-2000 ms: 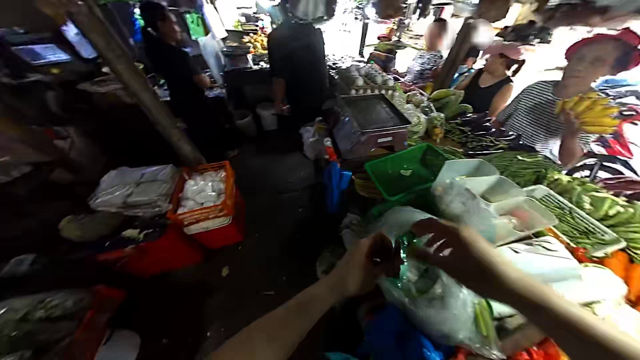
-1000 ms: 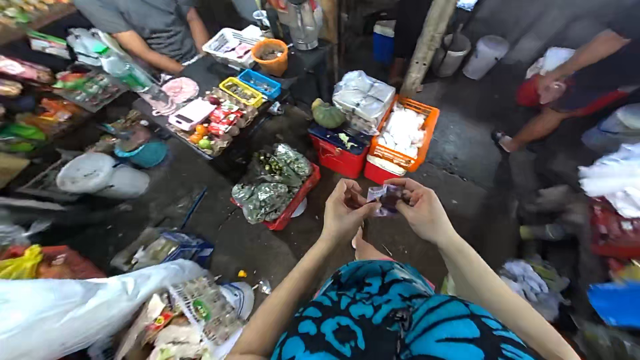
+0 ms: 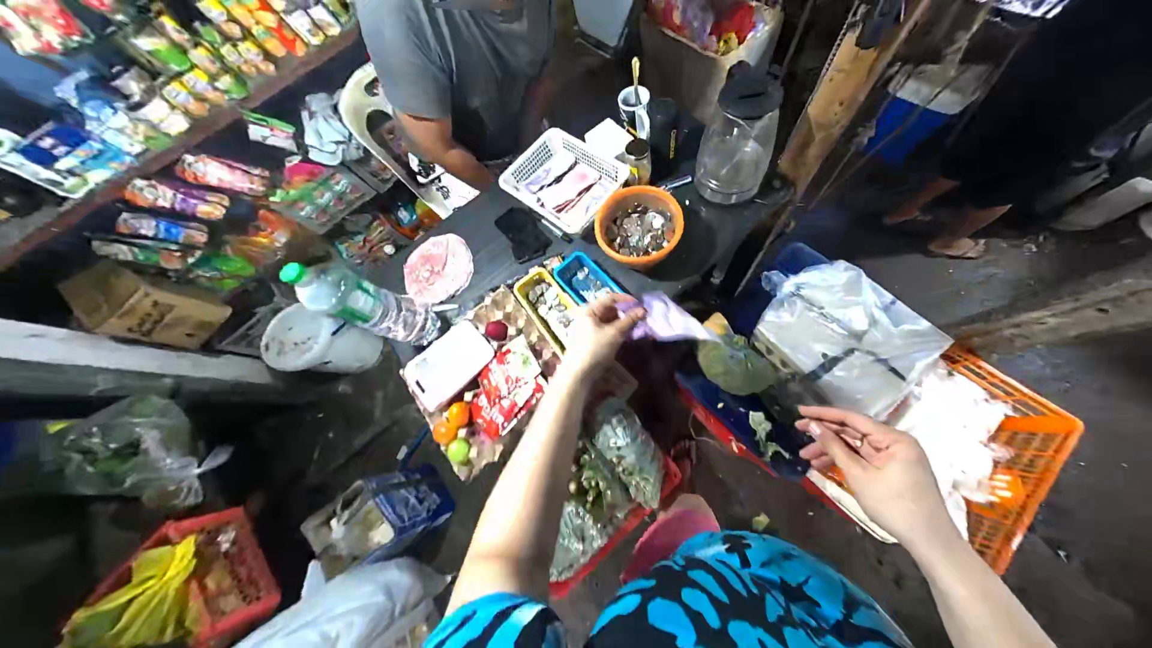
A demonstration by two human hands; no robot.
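Note:
Pinched in the fingers of my left hand [image 3: 607, 328] is a purple banknote [image 3: 668, 319], which trails off to the right. My left hand is just above the small blue tray [image 3: 587, 277] and the yellow tray of coins [image 3: 549, 304] at the table's edge. Behind them are an orange bowl of coins [image 3: 640, 227] and a white basket [image 3: 565, 183] with banknotes in it. My right hand [image 3: 868, 459], with nothing in it and its fingers apart, is over the front of the orange crate [image 3: 1035, 450] with white plastic bags [image 3: 954, 432].
A person in a grey shirt [image 3: 459, 72] sits behind the table. On it stand a glass jug [image 3: 738, 135], a black phone [image 3: 523, 234], a plastic bottle [image 3: 360, 304] and a white scale [image 3: 447, 364]. Bagged greens [image 3: 621, 450] are low in front; a green squash [image 3: 736, 364] lies right.
The view has swung left from the vegetable stall to the table. My hands, together around the purple piece a second ago, are now apart; my left hand has it, over the table's edge.

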